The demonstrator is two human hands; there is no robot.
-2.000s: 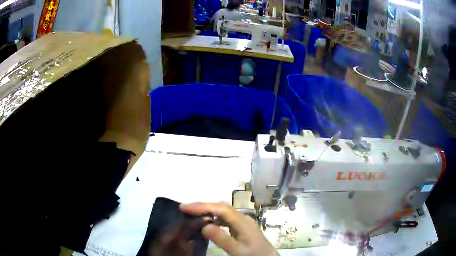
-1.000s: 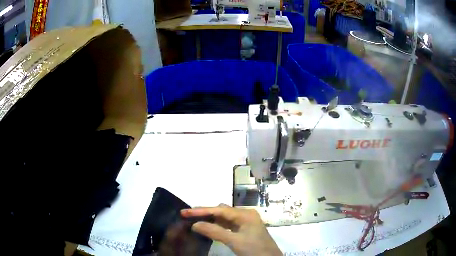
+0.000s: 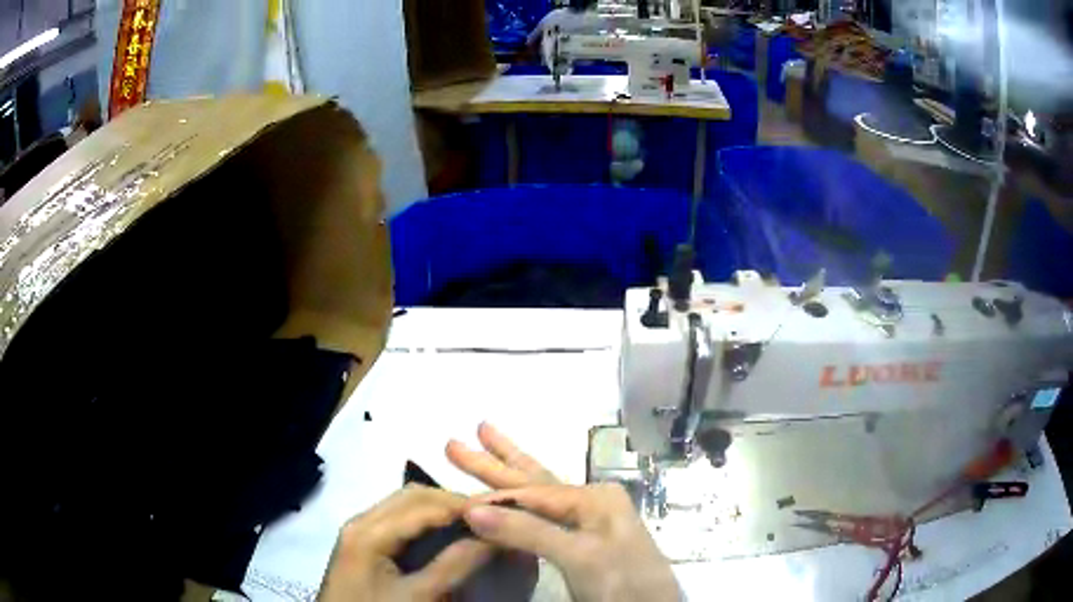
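Note:
A black fabric piece [image 3: 441, 543] is held low in front of me, left of the needle area, mostly covered by my hands. My left hand [image 3: 394, 543] grips it from the left, fingers bent over it. My right hand [image 3: 577, 529] holds its upper right edge between thumb and fingers; the fingertips of both hands meet there. Two raised fingers show behind the grip. The white sewing machine [image 3: 812, 359] stands to the right. Its presser foot [image 3: 651, 488] is just right of my right hand, with no fabric seen under it.
A tall cardboard box [image 3: 335, 223] holding black fabric [image 3: 141, 400] is at the left. Dark-bladed snips [image 3: 841, 526] with red cord [image 3: 897, 553] and a second small dark-red tool [image 3: 1000, 492] lie right. Blue bins [image 3: 541, 218] and another sewing machine [image 3: 624, 59] are behind.
My left hand has come into view and taken hold of the black piece. My right hand's grip has shifted along it. The machine and table appear shifted slightly right and lower.

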